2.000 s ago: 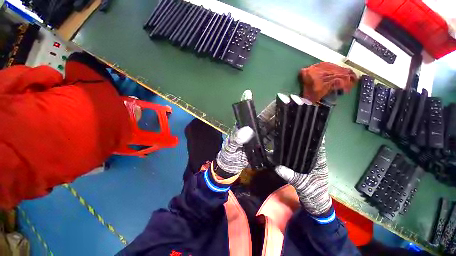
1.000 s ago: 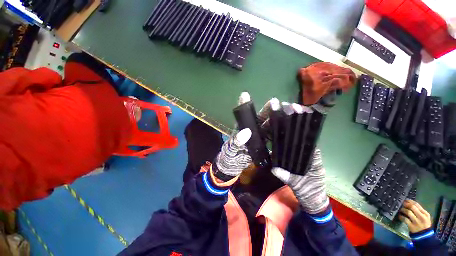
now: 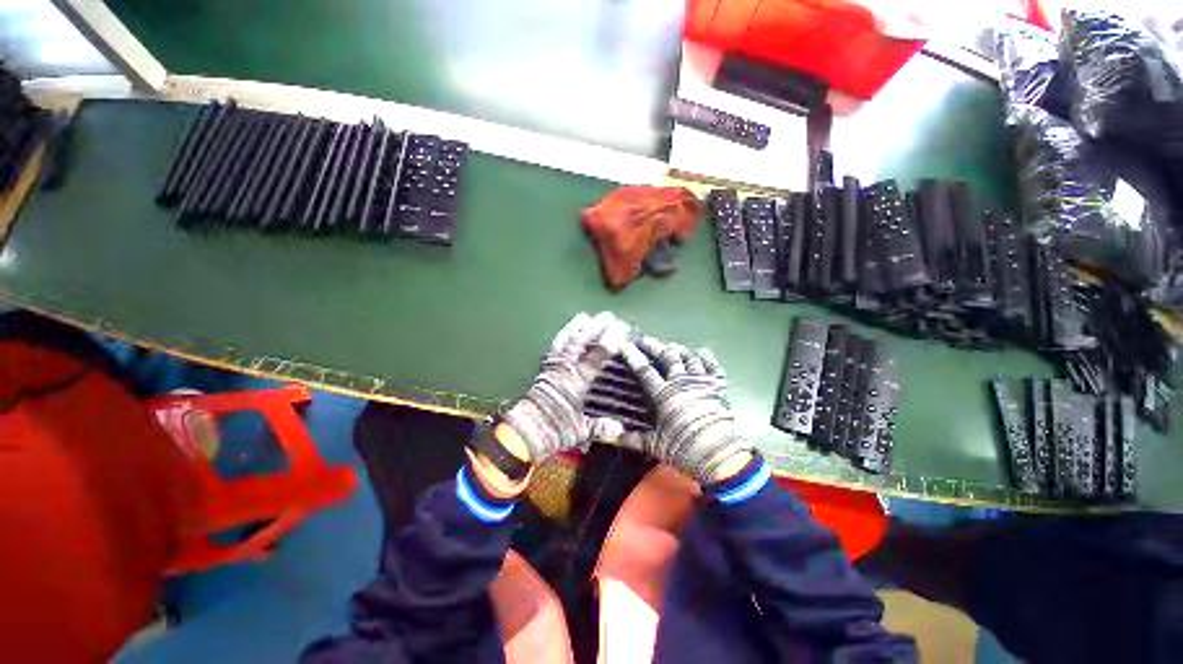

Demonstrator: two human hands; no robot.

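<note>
A batch of black remotes sits between my two gloved hands near the bench's front edge; the hands cover most of it. My left hand, in a grey-white knitted glove, holds its left side. My right hand, in the same kind of glove, holds its right side, with fingertips over the top near the left ones. The rust-brown rag lies crumpled beyond my hands, with a dark grey piece at its lower right.
A leaning row of remotes stands at left. A crowded pile and smaller groups lie at right. Beyond are a single remote, a red bin and plastic bags. A person in red is at left.
The view has swung right. My hands have closed around the batch from both sides; the remote held apart in my left hand no longer shows separately. The other person's hand at the right group is gone.
</note>
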